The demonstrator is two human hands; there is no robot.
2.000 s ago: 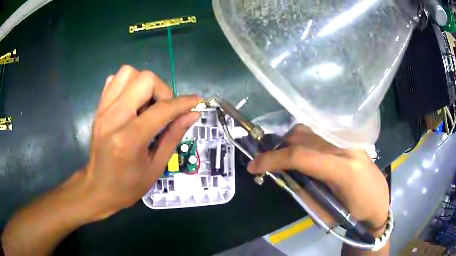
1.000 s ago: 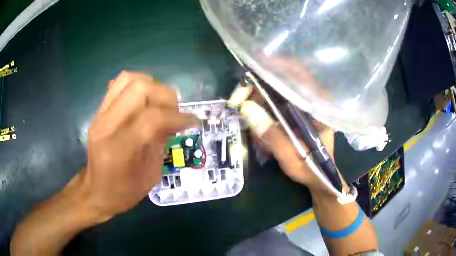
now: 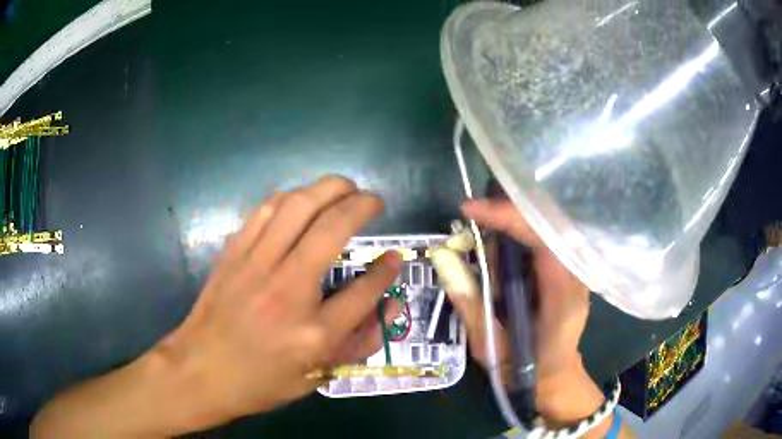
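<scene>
The white socket housing point(image 3: 393, 391) lies open on the dark surface at lower centre. One brass strip point(image 3: 369, 255) lies along its far edge and another brass strip point(image 3: 412, 372) along its near edge, with a green wire point(image 3: 385, 339) between them. My left hand point(image 3: 266, 300) is spread over the housing's left side, a fingertip on the far strip; its thumb is partly hidden. My right hand point(image 3: 562, 317) holds the soldering iron point(image 3: 518, 321), with covered fingertips at the housing's far right corner. The circuit board point(image 3: 398, 315) is partly hidden.
The clear fume hood point(image 3: 600, 163) hangs at the upper right, over part of my right hand. A bundle of green wires with brass strips point(image 3: 24, 184) lies at the far left. A black crate of brass parts point(image 3: 673, 369) stands at the lower right.
The brass strips and green wire, one strip earlier out on the surface, now lie on the housing. The iron has swung back upright in my right hand. The housing appears lower and further right.
</scene>
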